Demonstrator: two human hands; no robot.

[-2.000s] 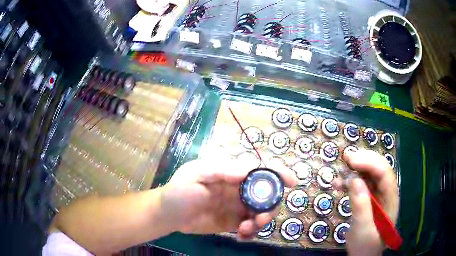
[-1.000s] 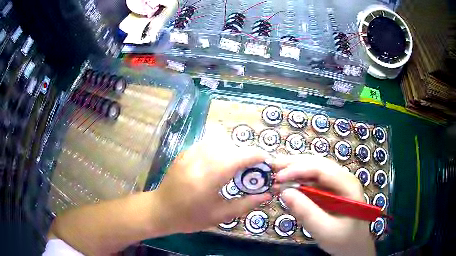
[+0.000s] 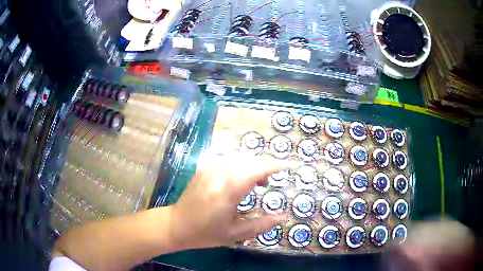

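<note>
My left hand [image 3: 222,204] is over the left part of the clear blister tray [image 3: 233,119], thumb and fingers apart, with nothing seen in it. Round speakers [image 3: 303,205] lie flat in rows in the tray, silver magnets ringed in white facing up. My hand hides some pockets at the left. My right hand [image 3: 437,246] is a blur past the tray's lower right corner, cut off by the picture's edge. Whether it holds anything cannot be told. The red probe is not visible.
A slotted clear tray [image 3: 114,164] at left holds two rows of upright speakers [image 3: 100,115]. Stacked clear trays [image 3: 275,71] stand behind. A round white unit [image 3: 402,37] and brown cardboard sheets [image 3: 450,69] are at rear right. Dark stacked trays [image 3: 32,159] stand far left.
The speaker that was in my left hand is no longer seen there, and its fingers have spread. My right hand has moved from beside it to the lower right. The red probe has gone from view.
</note>
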